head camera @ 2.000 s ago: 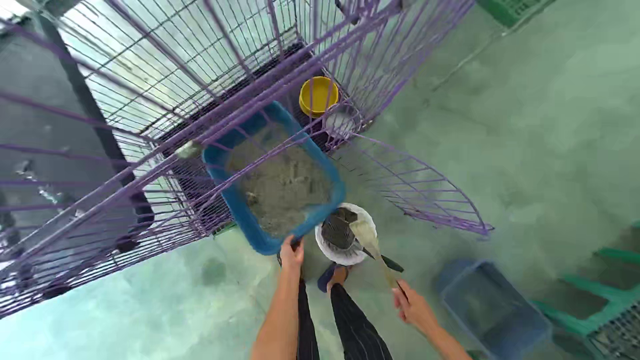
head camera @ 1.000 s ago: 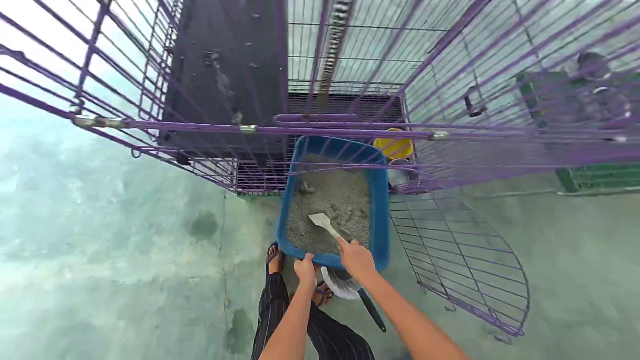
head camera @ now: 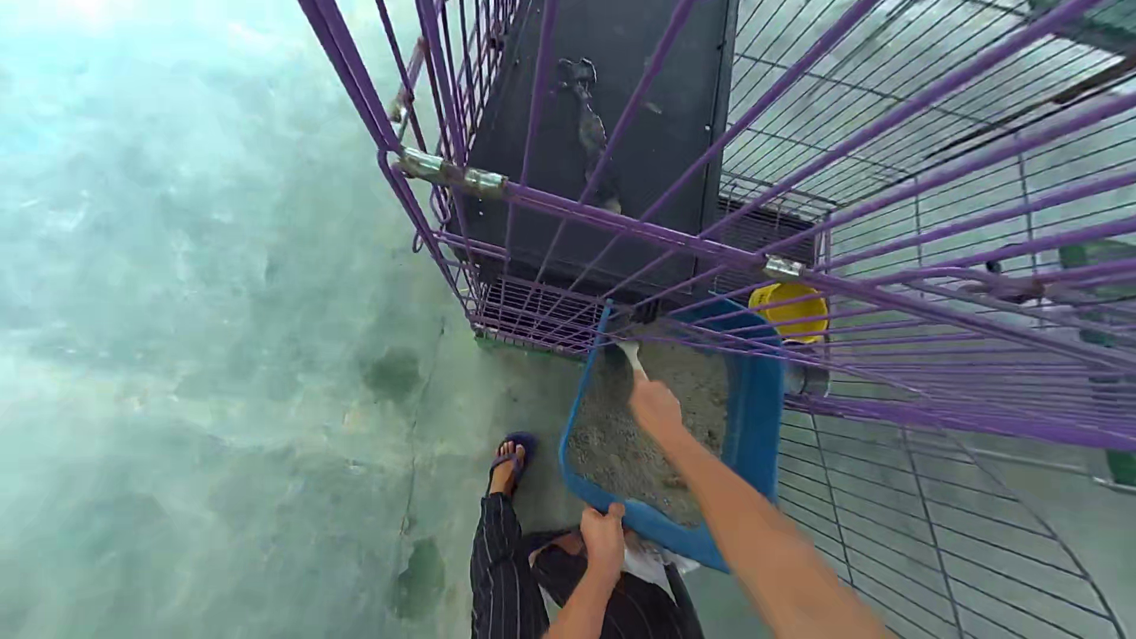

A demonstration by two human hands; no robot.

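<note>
A blue plastic litter tray [head camera: 754, 426] filled with grey litter [head camera: 635, 435] lies partly inside a purple wire cage [head camera: 639, 232], its near end sticking out. My left hand [head camera: 603, 535] grips the tray's near rim. My right hand [head camera: 657, 406] reaches over the litter and holds a pale scoop [head camera: 631, 351], whose head is at the far left part of the tray by the rim. Under the near rim, a white container [head camera: 648, 561] shows partly, with a dark handle [head camera: 682, 599] beside it; the tray and my left hand hide the rest.
A yellow bowl [head camera: 792, 312] and a metal bowl [head camera: 806, 377] stand right of the tray. A black panel [head camera: 603, 133] lies in the cage. The open wire door [head camera: 941, 524] extends at the right. My sandalled foot [head camera: 508, 460] is on the green floor [head camera: 266, 399].
The scoop has moved from over the white container to the tray, then to its far left part. My left hand stays at the near rim. The view has shifted a lot.
</note>
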